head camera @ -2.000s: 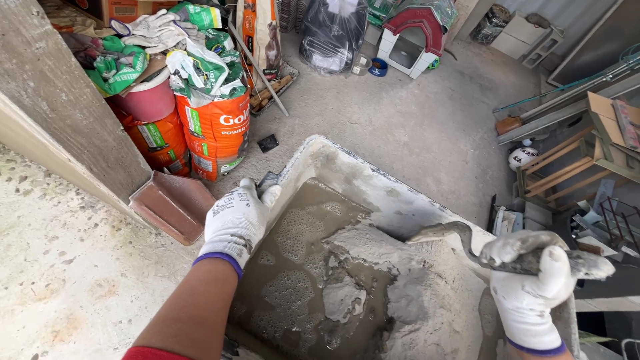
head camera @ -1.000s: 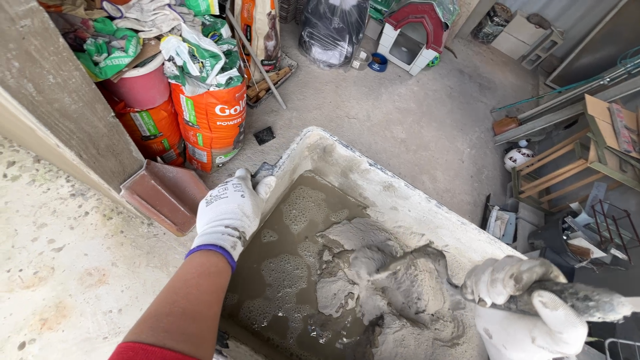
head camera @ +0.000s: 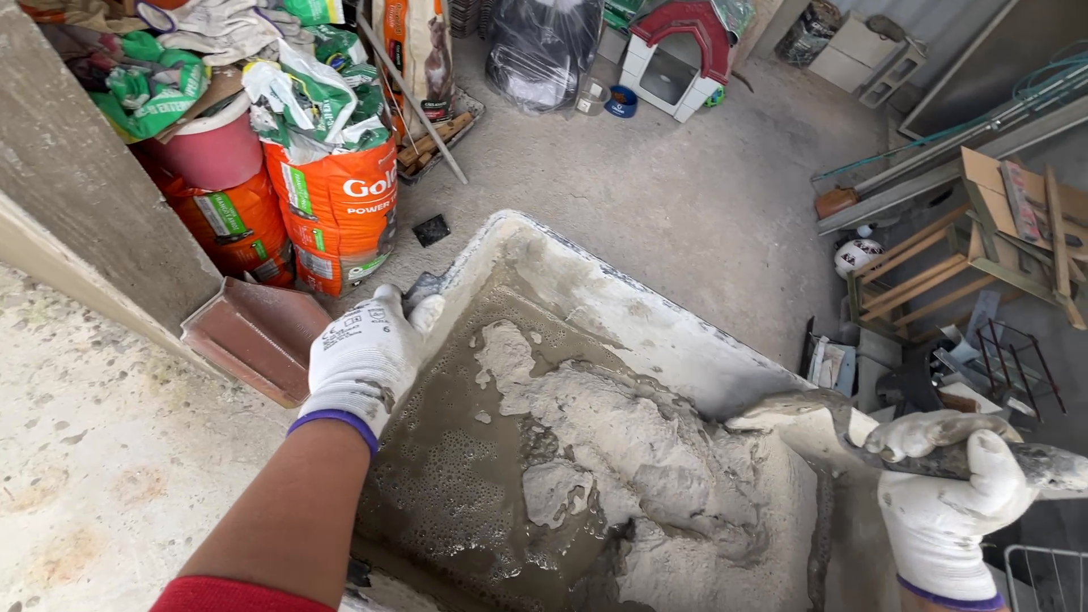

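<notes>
A white rectangular tub holds grey water with bubbles and a mound of pale, partly wet mortar mix. My left hand, in a white coated glove with a purple cuff, grips the tub's rim at its left side. On the right, my right hand, gloved alike and smeared with grey, is closed round the handle of a mortar-coated trowel. The trowel's blade lies at the mix near the tub's right wall, seen nearly edge-on and partly buried or hidden.
Orange bags stand behind a brown plastic container beside a post. Further back on the concrete floor are a toy-like pet house and a blue bowl. Wooden frames and scrap lie at the right.
One second ago the trowel hand was lower and nearer the mix; it has moved up and right. Pale mix now covers where a wet, grey heap showed. My left hand stays on the rim.
</notes>
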